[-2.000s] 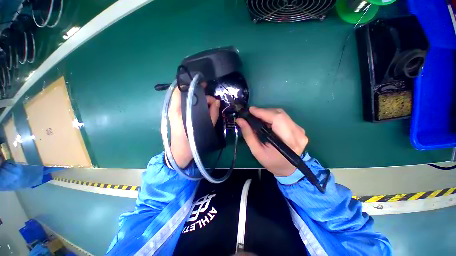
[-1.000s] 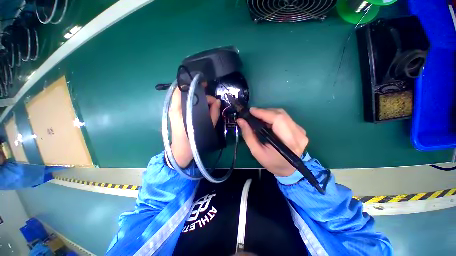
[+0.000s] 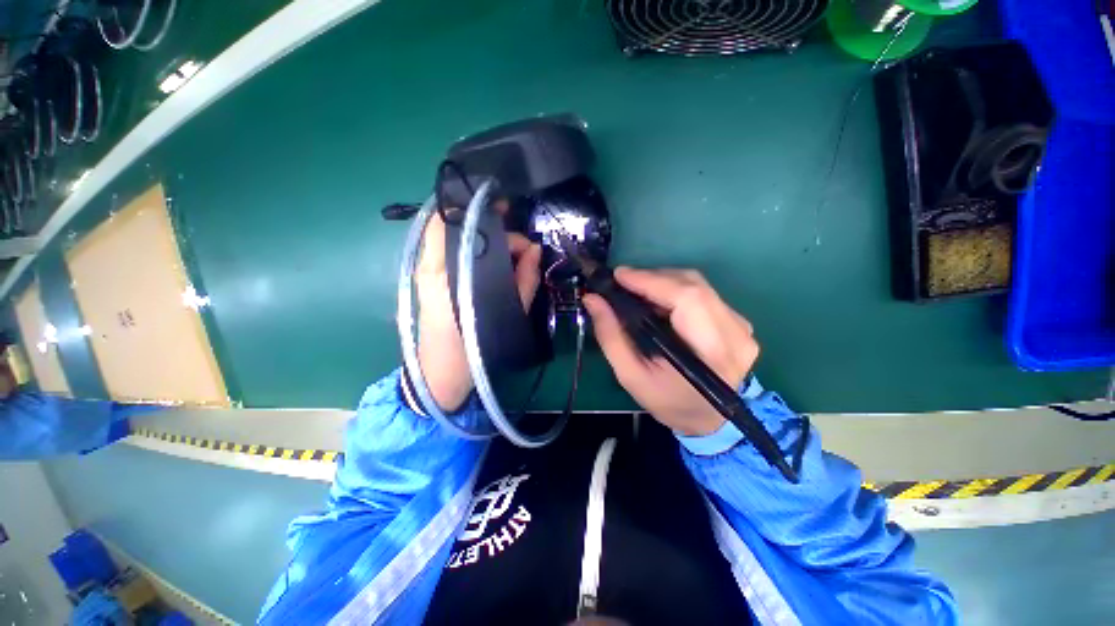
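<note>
My left hand [image 3: 443,320] holds the black headset [image 3: 523,154] from below, partly hidden by the headset and its two silver-grey headband hoops [image 3: 471,333]. The round, shiny black earcup [image 3: 589,210] is open side up, with a whitish patch inside. Thin dark and reddish lead wires [image 3: 565,294] run from the earcup toward my body. My right hand [image 3: 688,349] is closed around the black soldering iron [image 3: 697,372] like a pen. The iron's front end points into the earcup; its tip contact is too small to tell.
A black fume fan [image 3: 715,22] and green-rimmed solder spool [image 3: 883,27] stand at the back. A black iron stand [image 3: 954,135] with a yellowish sponge [image 3: 968,261] and a blue tray [image 3: 1066,330] are on the right. Tan boards [image 3: 141,306] and another person's blue sleeve [image 3: 55,428] are left.
The iron's front end and my right hand have shifted very slightly. The headset and my left hand stay nearly in place.
</note>
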